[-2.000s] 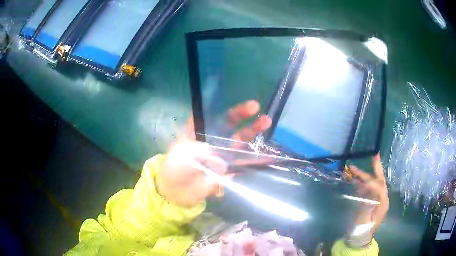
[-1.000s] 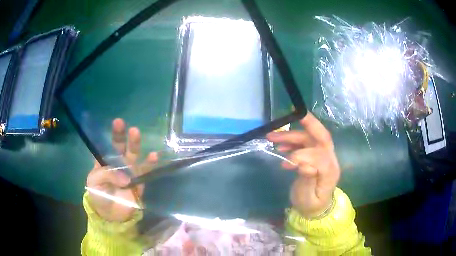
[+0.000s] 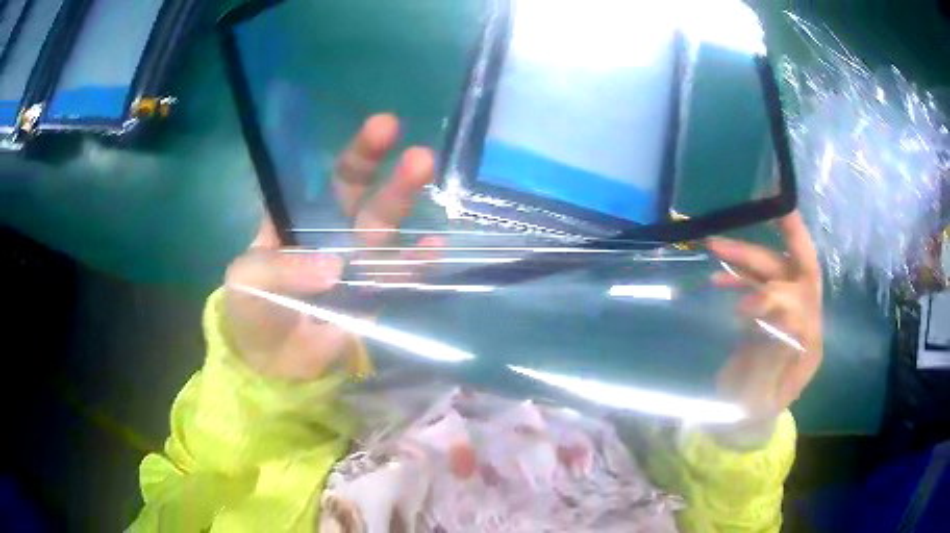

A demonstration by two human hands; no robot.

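A clear touch panel with a black border (image 3: 257, 125) is held up and tilted over the bench. My left hand (image 3: 297, 302) grips its lower left, two fingers showing through the glass. My right hand (image 3: 771, 307) holds its lower right corner. A clear protective film (image 3: 583, 344) with long white glare streaks hangs below the panel's lower edge, between my hands and partly over them. Whether it is still joined to the panel I cannot tell. Through the glass shows the working stack of panels (image 3: 573, 125), pale with a blue band at its lower end.
Panel stacks (image 3: 89, 68) with gold tabs lie at the upper left. A crumpled, glittering film pile (image 3: 870, 167) lies at the right. A white rectangle with a black outline (image 3: 935, 328) is at the right edge. The bench top (image 3: 156, 208) is green.
The panel has turned from a steep slant to nearly level, and more film shows below it. Both hands still hold it. The view has shifted, moving the stack and film pile rightward.
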